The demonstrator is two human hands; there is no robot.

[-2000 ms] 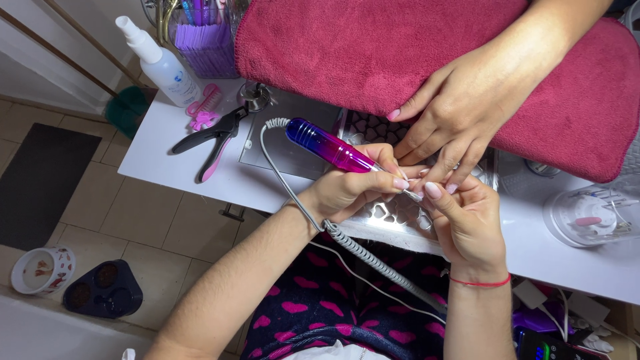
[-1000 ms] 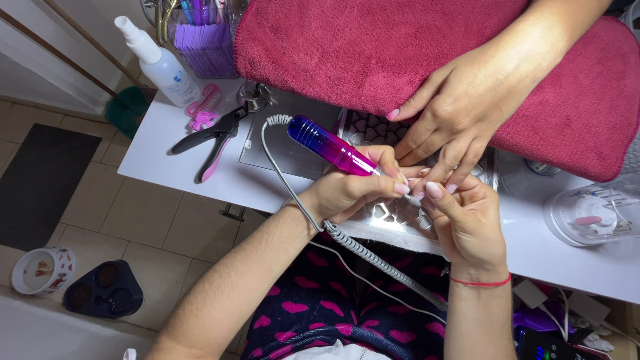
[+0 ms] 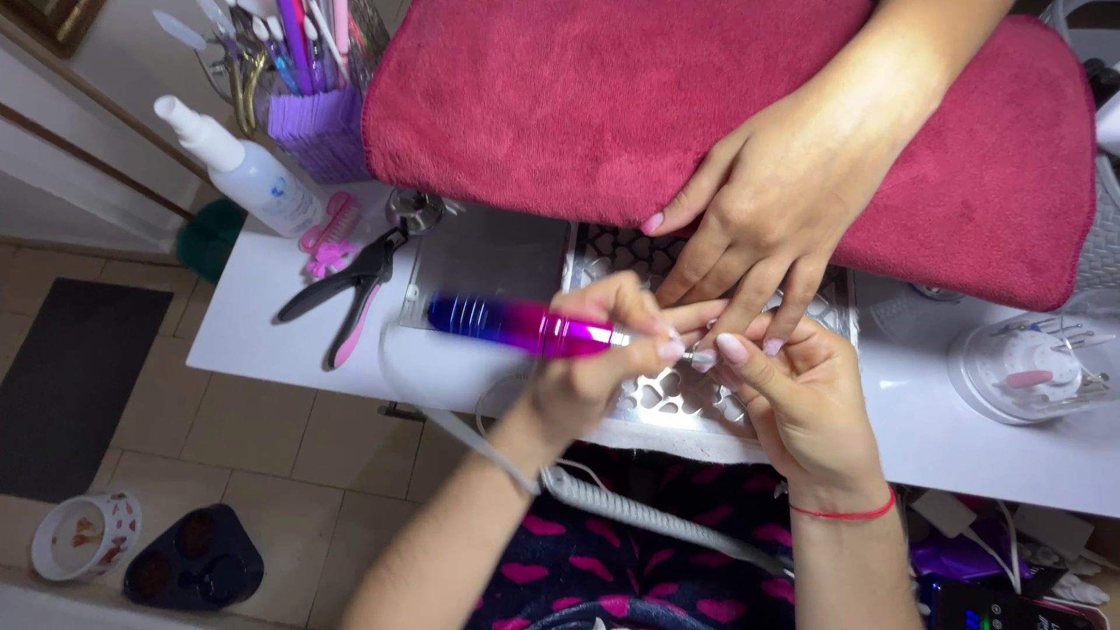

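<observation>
The camera's own left hand, in this view my left hand [image 3: 792, 385], wears a red string bracelet and holds a finger of another person's hand [image 3: 779, 192]. That hand comes from the top right over a folded dark red towel [image 3: 542, 114]. A blue-to-pink electric nail drill [image 3: 560, 335] is gripped in my right hand [image 3: 604, 359], its metal bit touching or very close to the held finger's nail. The drill is blurred. A coiled grey cord [image 3: 647, 516] passes below my right wrist. Under the hands lies a metal grille with heart-shaped holes [image 3: 674, 394].
On the white table [image 3: 910, 437] stand a spray bottle [image 3: 245, 171], a holder with purple files [image 3: 315, 131] and a clear round case of drill bits [image 3: 1037, 367]. A black-and-pink nail tip cutter [image 3: 350, 284] lies at the left, beside a pink nail brush [image 3: 332, 227].
The drill in my right hand has tilted to lie more nearly level across the view, and its cord has shifted. My left hand still holds the other person's finger.
</observation>
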